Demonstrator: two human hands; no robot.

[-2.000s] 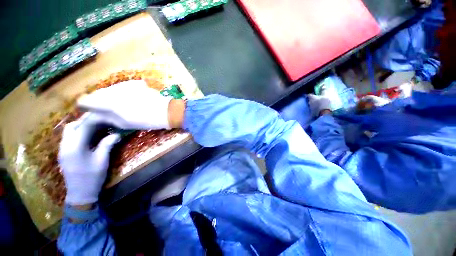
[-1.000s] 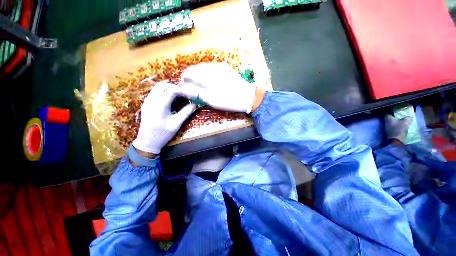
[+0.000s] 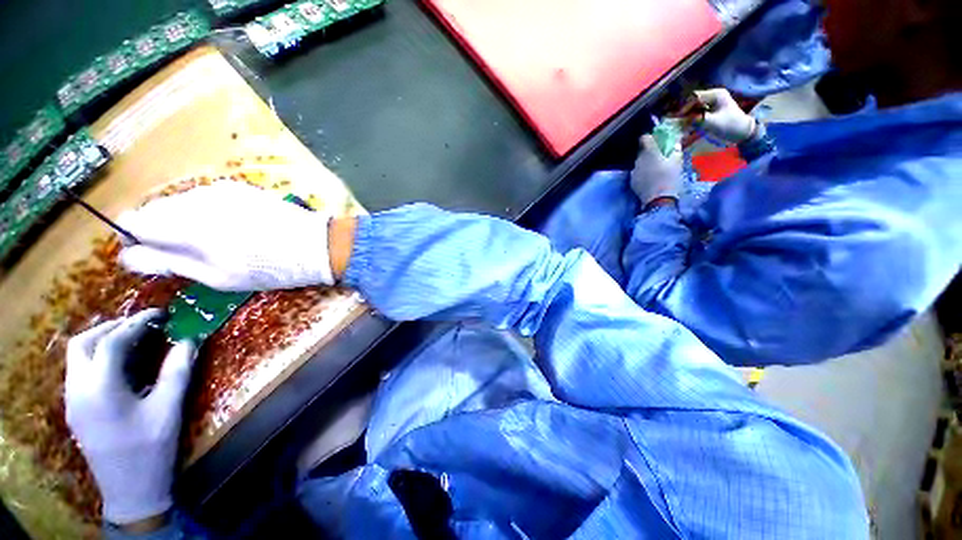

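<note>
My right hand, in a white glove, holds dark thin tweezers whose tip points to the upper left, near the end of a green board strip. My left hand, also gloved, holds the edge of a green PCB panel between thumb and fingers. The panel shows its plain green side and lies partly under my right hand. Red-brown and amber scraps cover the cardboard around both hands.
Green board strips line the cardboard's far left edge. Another strip lies at the top on the dark bench mat. A red pad is farther right. A neighbouring person in blue works with gloved hands at the right.
The view has shifted, and the tape dispenser has left the picture. My hands have moved apart; the tweezers and more of the green panel now show.
</note>
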